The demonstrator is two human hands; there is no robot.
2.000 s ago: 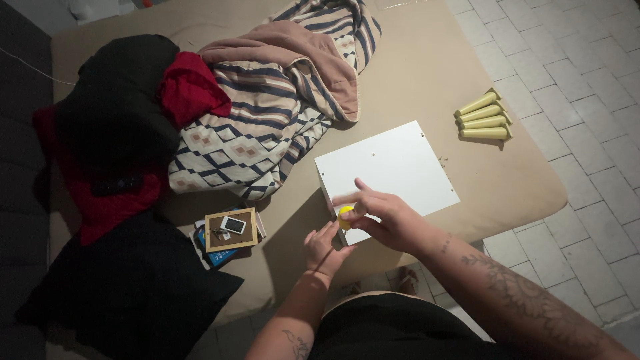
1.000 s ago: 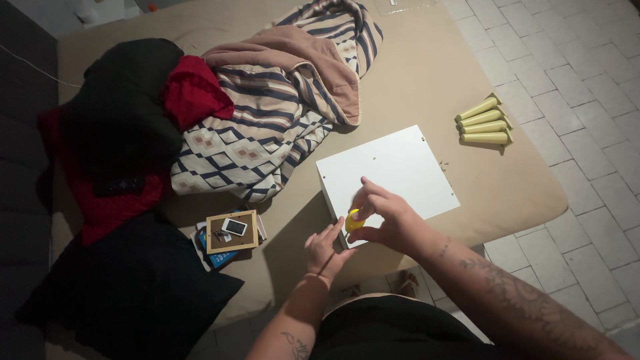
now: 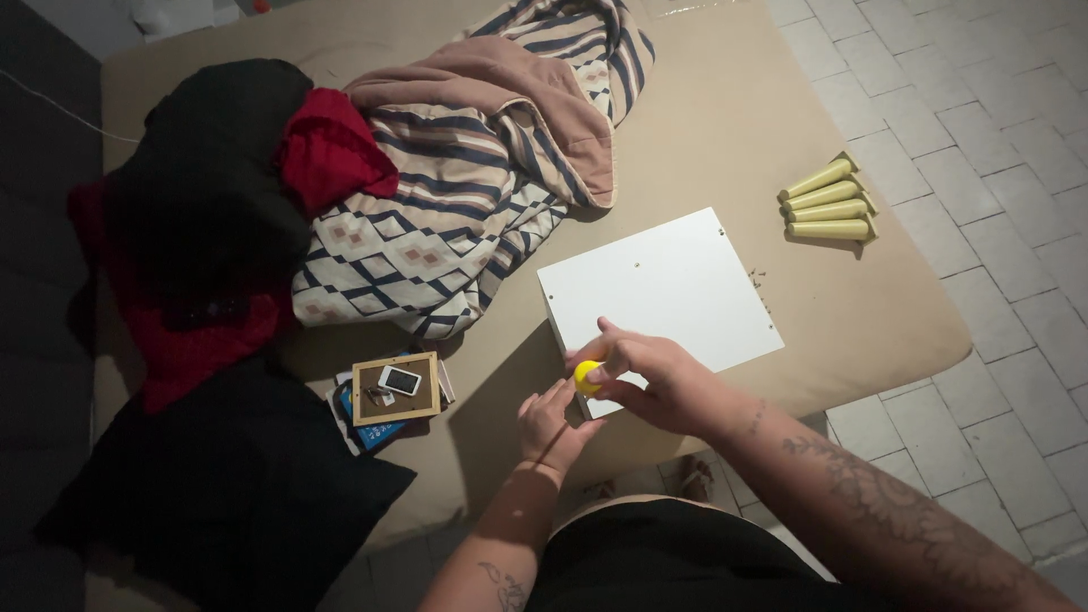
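A white panel-topped box [image 3: 671, 289], with small holes near its edges, lies on the beige bed or mattress. Over its near left corner, my right hand [image 3: 642, 374] grips a round yellow object [image 3: 586, 377], perhaps a screwdriver handle; whatever is under it is hidden. My left hand [image 3: 551, 425] rests against the box's left side near that corner, fingers spread, with nothing seen in it. Several pale yellow tapered furniture legs [image 3: 829, 211] lie side by side to the right, beyond the box. Small dark bits, perhaps screws [image 3: 756, 280], are beside the box's right edge.
A patterned blanket [image 3: 442, 195] is heaped behind the box. At left lie dark cloth [image 3: 212, 170], a red cloth [image 3: 336, 153] and a black pillow [image 3: 229, 484]. A wooden frame [image 3: 361, 392] holding a small white device sits on books. The mattress edge [image 3: 943, 361] borders the tiled floor.
My right hand has shifted and turned a little around the yellow object, staying over the same corner. My left hand stays by the box's side.
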